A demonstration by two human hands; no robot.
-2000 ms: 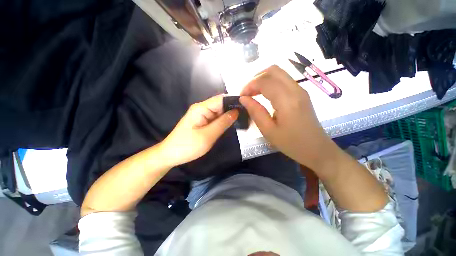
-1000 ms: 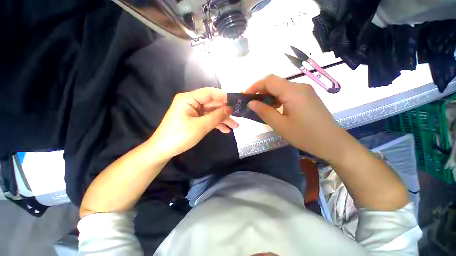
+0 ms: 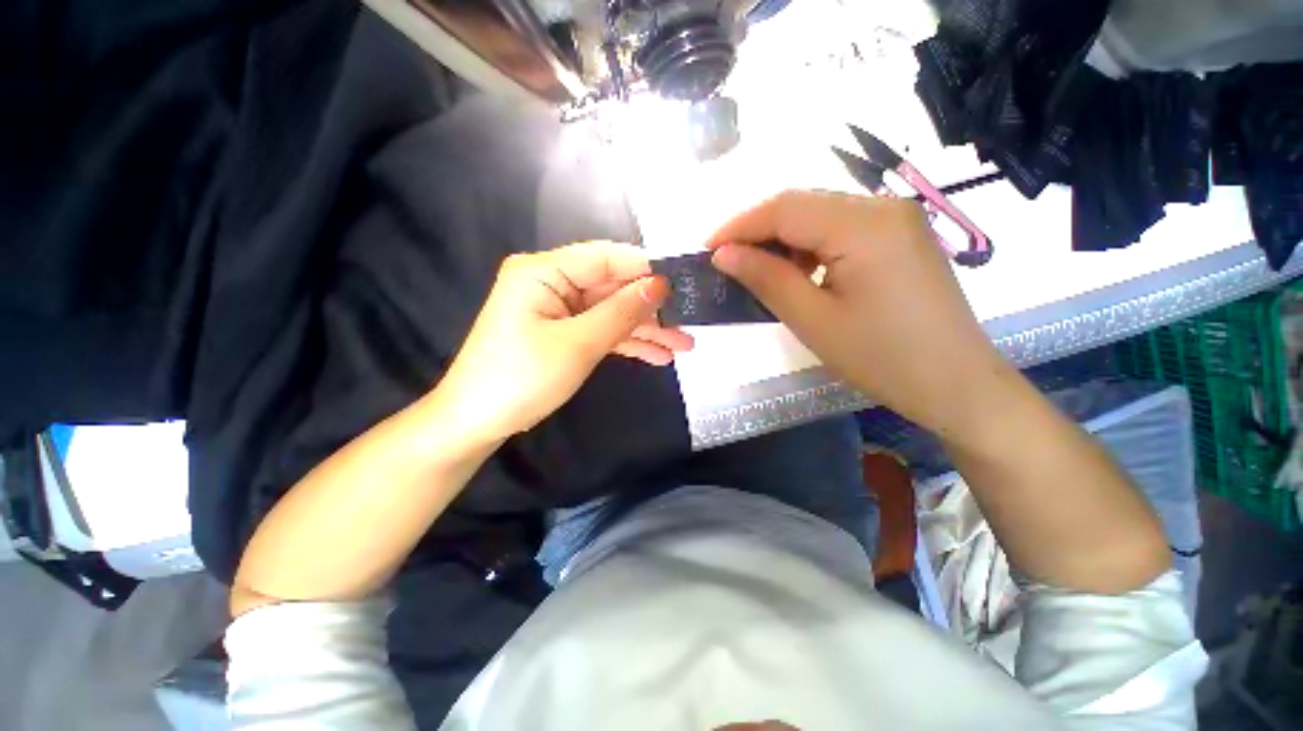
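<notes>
A small black label with faint pale marks is stretched flat between my hands, above the front of the white machine table. My left hand pinches its left end between thumb and fingers. My right hand pinches its upper right part; some of the label is hidden behind the right fingers. Large black cloth lies at left, over the table and down under my left forearm.
The sewing machine head and its bright lamp glow are just beyond my hands. Pink-handled thread snips lie right of my right hand. Black strip-like pieces lie at upper right. A green crate and pale cloth are below right.
The label was folded small between my fingertips and is now opened out flat. My right hand has moved a little to the right, away from my left hand.
</notes>
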